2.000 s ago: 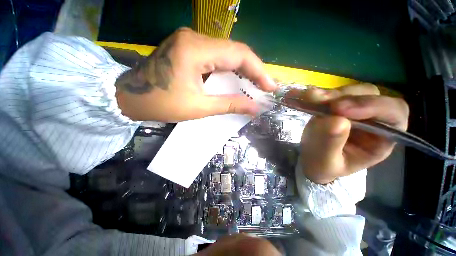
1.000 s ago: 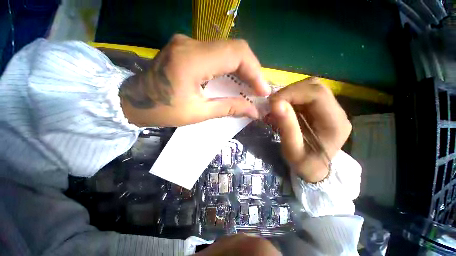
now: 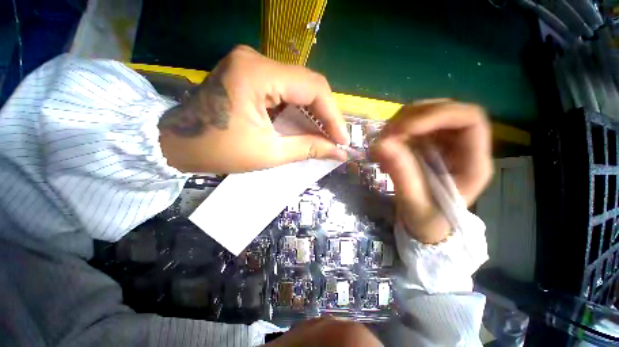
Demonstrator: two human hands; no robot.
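Observation:
My left hand (image 3: 231,118), tattooed on the back, pinches a white backing strip (image 3: 254,196) between thumb and index finger. Small dark dots run in rows on its upper end; the lower end hangs blank over the tray. My right hand (image 3: 434,169) is blurred, thumb and index finger close together just right of the strip's pinched end. A thin blurred streak, the tweezers (image 3: 441,179), lies along its palm. Whether a sticker is between the fingers cannot be told. Below, a shiny clear tray (image 3: 319,268) holds circuit board modules (image 3: 346,252) in pockets, with strong glare.
A green bench top (image 3: 427,61) with yellow edging (image 3: 366,107) and a ribbed yellow strip (image 3: 288,30) lies beyond. A black slotted rack (image 3: 597,196) stands at right. A skin-coloured shape (image 3: 332,333) is cut off at the bottom edge.
My right hand has turned: the tweezers pointed at the strip's end two seconds ago and now lie back along the palm. The fingers are slightly farther from the strip than one second ago.

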